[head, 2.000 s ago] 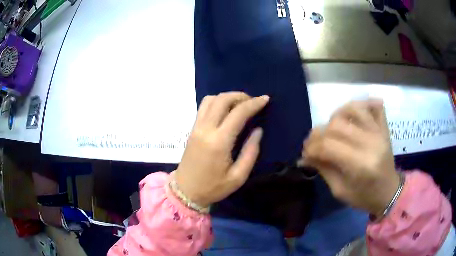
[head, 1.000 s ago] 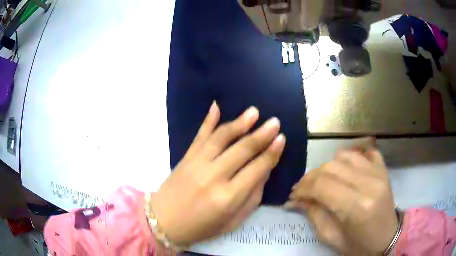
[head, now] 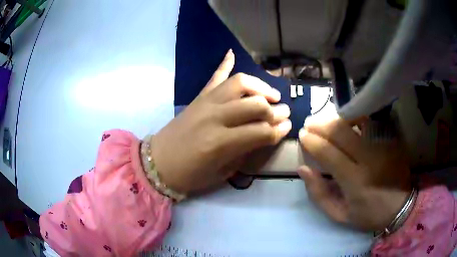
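Observation:
The dark navy fabric piece (head: 200, 55) lies on the machine bed, its right edge by the presser foot (head: 296, 91) under the lit machine head (head: 300, 30). My left hand (head: 220, 123) lies on the fabric, fingers bent, fingertips pressing near its right edge just below the foot. My right hand (head: 351, 165) is right of the fabric with fingertips at its lower right edge. Whether the right fingertips pinch the edge cannot be told. The needle is not clear.
The white table (head: 100, 100) spreads to the left, with ruler marks along its front edge. A purple object (head: 4, 90) and green plastic (head: 22, 17) are at the far left. A dark scrap (head: 428, 103) lies right of the machine head.
The fabric has moved up under the machine head, and its lower end is higher on the bed. Both hands have come closer together near the foot. The machine head fills more of the view.

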